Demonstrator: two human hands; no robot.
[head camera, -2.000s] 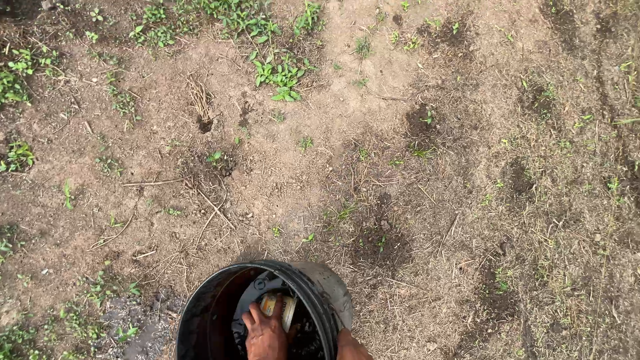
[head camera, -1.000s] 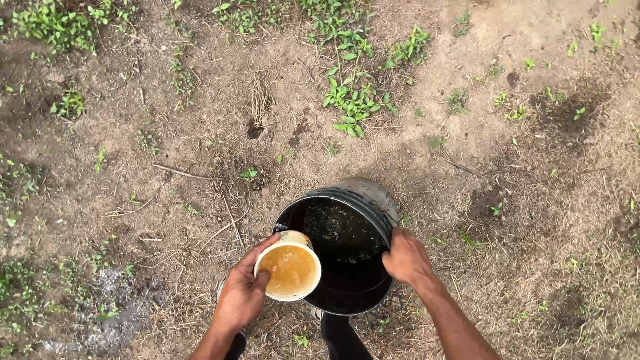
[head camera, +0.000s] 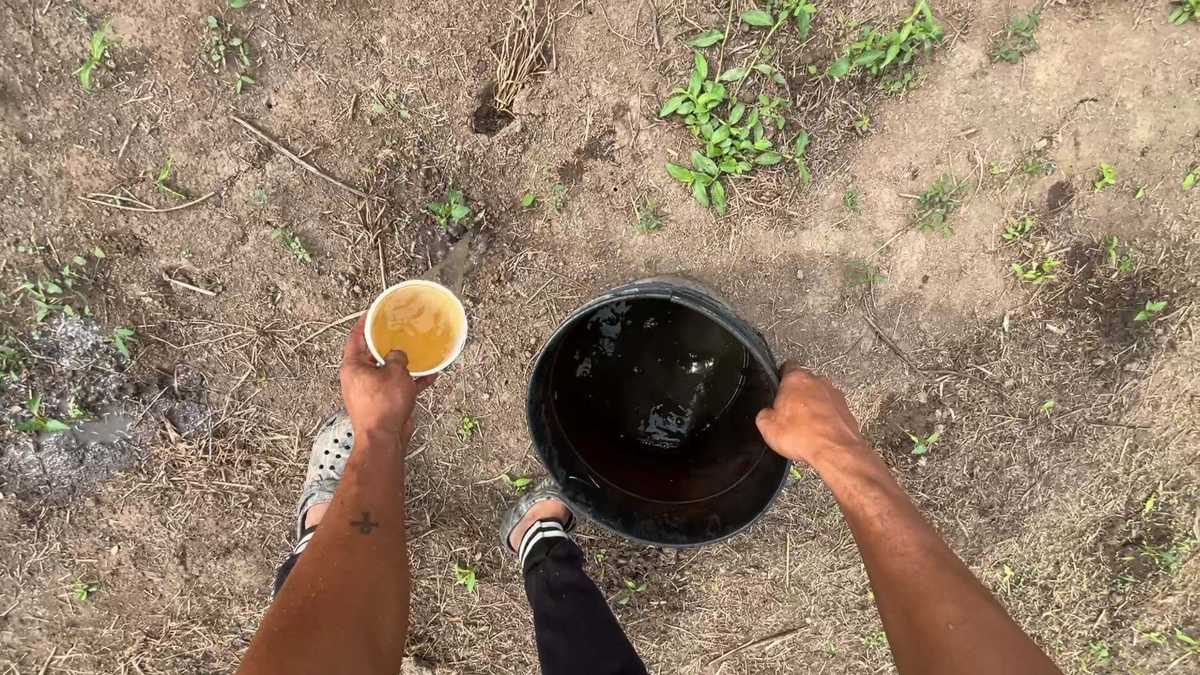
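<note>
My left hand (head camera: 380, 384) grips a white plastic tub (head camera: 417, 326) of yellowish-brown liquid, its thumb over the rim. Liquid streams from the tub's far side onto the soil by a small green seedling (head camera: 450, 208). To the right, my right hand (head camera: 804, 412) is closed on the rim of a black plastic bucket (head camera: 656, 506), which leans with its mouth toward me. Dark liquid (head camera: 647, 375) lies inside the bucket, with light glinting on its surface.
Dry soil with straw surrounds my feet, in clog shoes (head camera: 328, 459). Leafy green weeds (head camera: 731, 131) grow beyond the bucket. A wet, greyish patch (head camera: 84, 431) lies at far left, and a small hole (head camera: 491, 114) with dry stalks is ahead.
The tub, inside the bucket two seconds ago and over its left rim one second ago, is now left of the bucket and pouring. My right hand still holds the bucket's rim.
</note>
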